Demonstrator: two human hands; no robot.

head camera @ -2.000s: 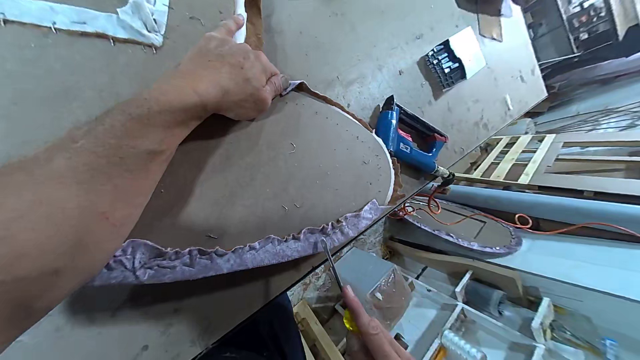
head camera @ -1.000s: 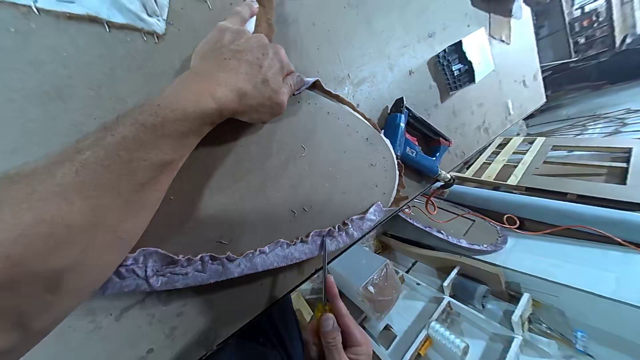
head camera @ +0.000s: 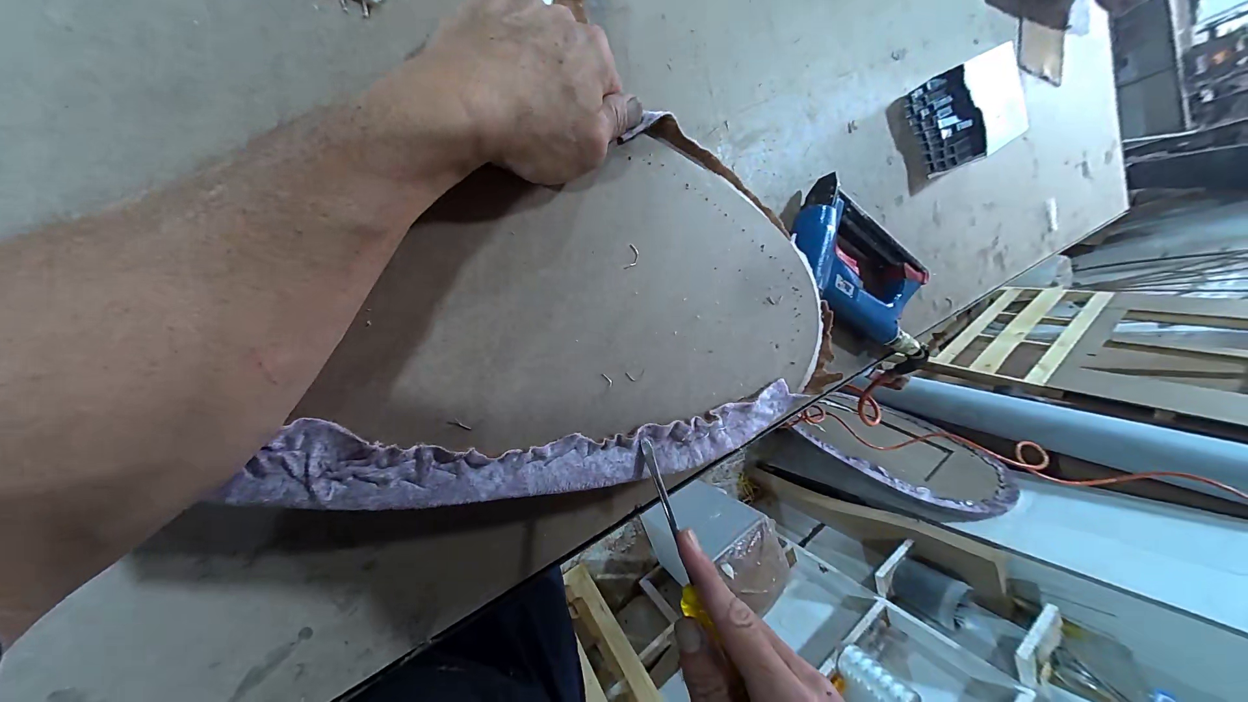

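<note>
An oval board panel (head camera: pixel 585 292) lies on the workbench, its near edge wrapped in gathered purple velvet fabric (head camera: pixel 390 478). My left hand (head camera: pixel 536 97) is closed on the fabric edge at the panel's far side. In my right hand (head camera: pixel 746 634) is a screwdriver (head camera: pixel 661 487) with a yellow handle; its tip touches the gathered velvet. Brown and white edging shows along the panel's far right rim. Beside that rim lies a blue pneumatic staple gun (head camera: pixel 853 263). Loose staples (head camera: pixel 632 255) are scattered on the panel.
Strips of staples (head camera: pixel 946 122) rest on the workbench (head camera: pixel 1063 185). An orange air hose (head camera: pixel 1033 458) runs off to the right. Below the bench edge are another velvet-edged oval panel (head camera: pixel 907 448), a compartmented white tray (head camera: pixel 877 624) and slatted wooden frames (head camera: pixel 1033 331).
The screwdriver has gone from slanting to near upright and back to a slant, its tip staying at the velvet. My left hand keeps hold at the far edge. The view is somewhat shifted.
</note>
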